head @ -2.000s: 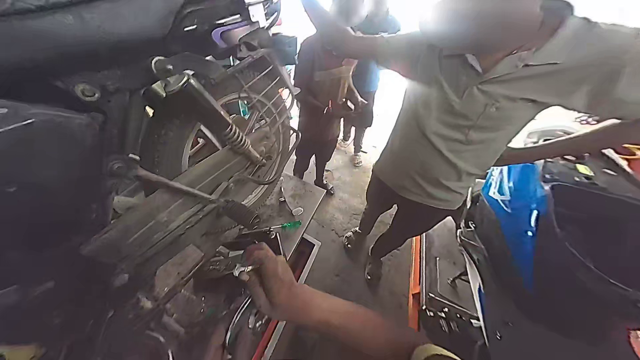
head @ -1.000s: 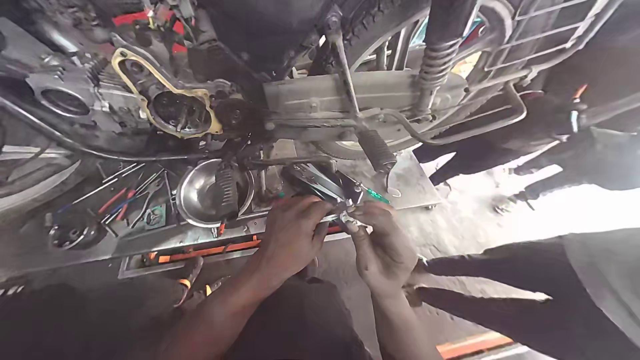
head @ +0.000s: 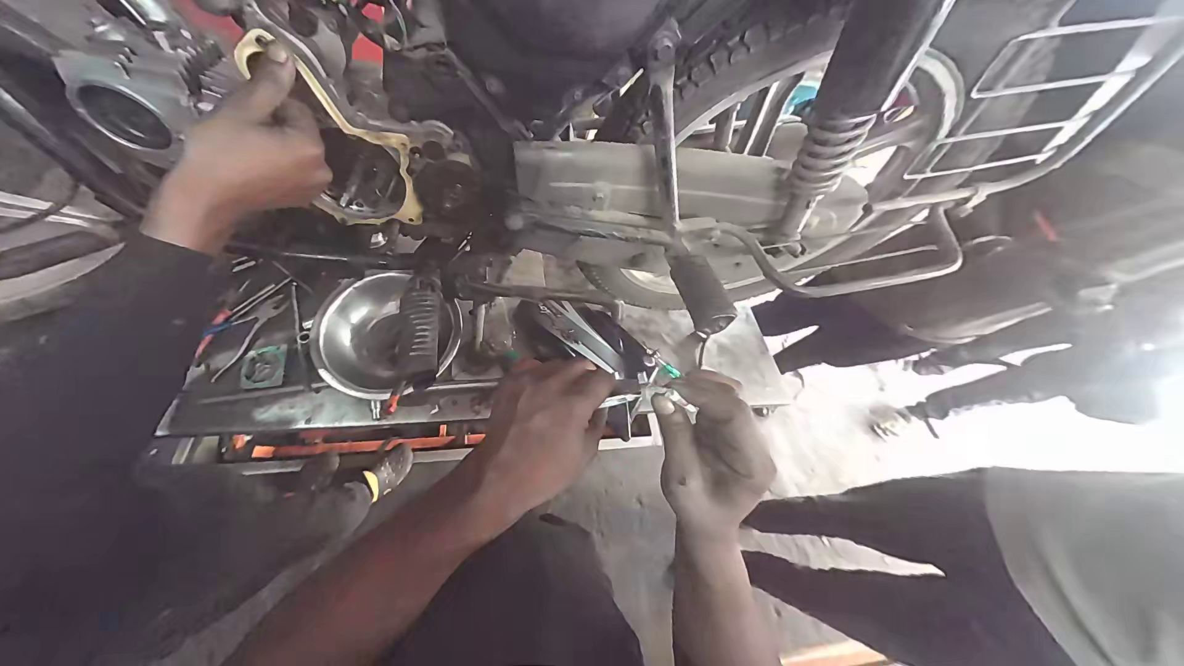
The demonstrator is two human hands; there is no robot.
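Just above the front edge of a metal work platform (head: pixel 305 412), my left hand (head: pixel 546 435) and my right hand (head: pixel 712 453) are close together. Between their fingers is a small light-coloured metal part (head: pixel 671 398), pinched by my right thumb and fingers. The fingers of my left hand are closed on its left side, around a thin piece mostly hidden by them. A green-handled screwdriver (head: pixel 668 368) lies just behind my fingers. Above them is a motorcycle with its engine side open and a yellowish gasket (head: pixel 412 180) round the opening.
Another person's hand (head: pixel 245 153) touches the gasket at the upper left. A steel bowl (head: pixel 347 342), pliers (head: pixel 254 333) and other tools lie on the platform. The kick-starter or footrest rubber (head: pixel 703 291) hangs close above my right hand. Another person (head: pixel 1091 555) stands at the right.
The view has swung from the rear wheel toward the engine. Another person's hand has come onto the gasket at the left. My two hands remain together at the small part, as one second ago.
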